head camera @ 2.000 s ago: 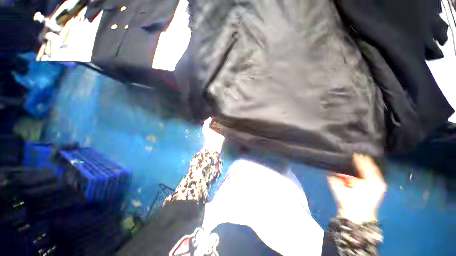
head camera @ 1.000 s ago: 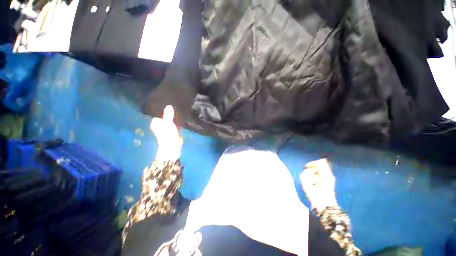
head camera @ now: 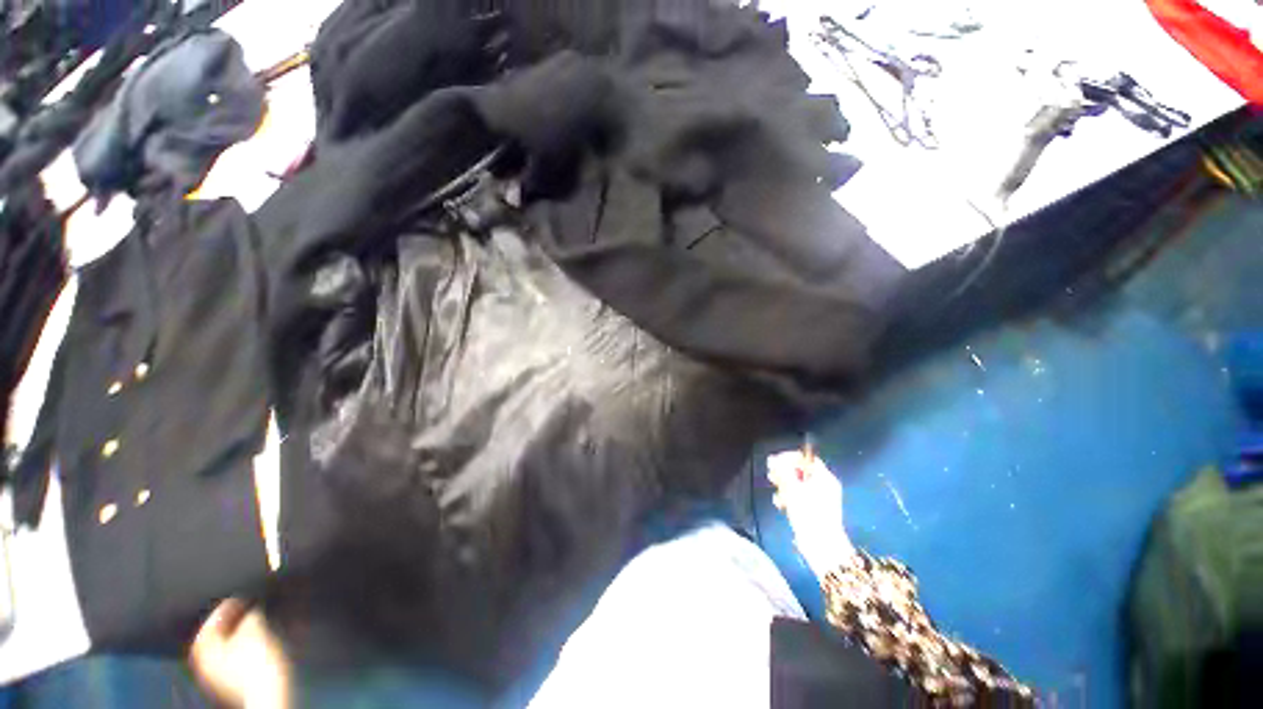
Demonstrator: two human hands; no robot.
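A black coat point(head camera: 734, 277) lies on the table, opened, with its shiny wrinkled lining point(head camera: 554, 374) showing and its lower part hanging over the edge towards me. My left hand point(head camera: 238, 654) is blurred at the lower left, beside the coat's dark lower edge; whether it grips the cloth cannot be told. My right hand point(head camera: 806, 488) is just below the coat's right lower corner, fingers closed together; a tiny reddish spot shows at the fingertips, too small to name.
A double-breasted coat point(head camera: 166, 416) with gold buttons lies at left. A hanger point(head camera: 880, 76) and a corded grey tool point(head camera: 1060, 125) lie on the white table point(head camera: 956, 187) at right. Red material point(head camera: 1219, 45) is at the far right corner. A green item point(head camera: 1198, 589) stands lower right.
The view has swung right and up, showing more of the table. The lining is now spread differently, with the shell folded back at right. My left hand is lower and further left in the picture.
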